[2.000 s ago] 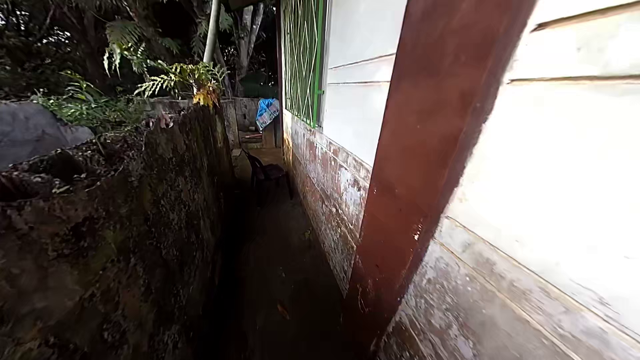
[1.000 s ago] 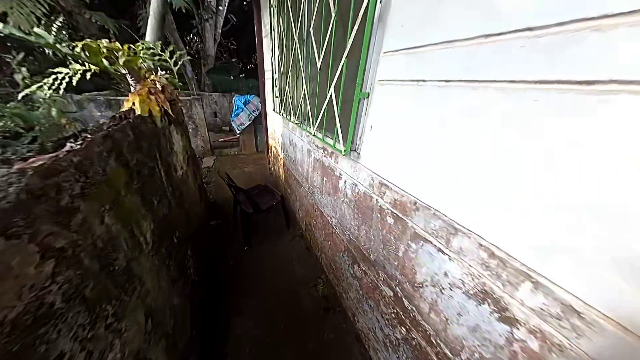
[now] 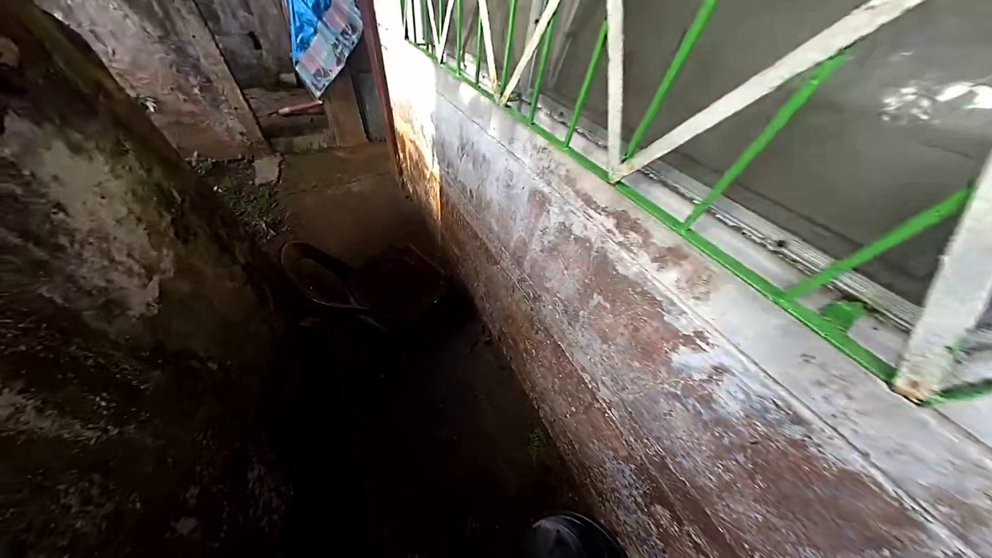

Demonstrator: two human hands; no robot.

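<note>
Neither my left hand nor my right hand shows in the head view. A dark chair (image 3: 399, 283) stands low in the shadowed passage ahead, close to the foot of the house wall; its legs are lost in the dark. At the bottom edge a dark rounded object (image 3: 572, 536) shows, perhaps the tip of a shoe or boot. Farther off, a blue printed plastic sheet or bag (image 3: 325, 46) hangs beside a brown post.
A rough, stained wall (image 3: 101, 232) bounds the left. On the right runs a peeling painted wall (image 3: 604, 310) with a green and white metal window grille (image 3: 744, 287). Beyond the chair lie a concrete floor (image 3: 349, 194), a weed patch (image 3: 248, 203) and a low step (image 3: 302, 142).
The view has moved forward along the passage and tilted down. The chair, the window grille and the blue sheet are now nearer, and a dark rounded object has come in at the bottom edge.
</note>
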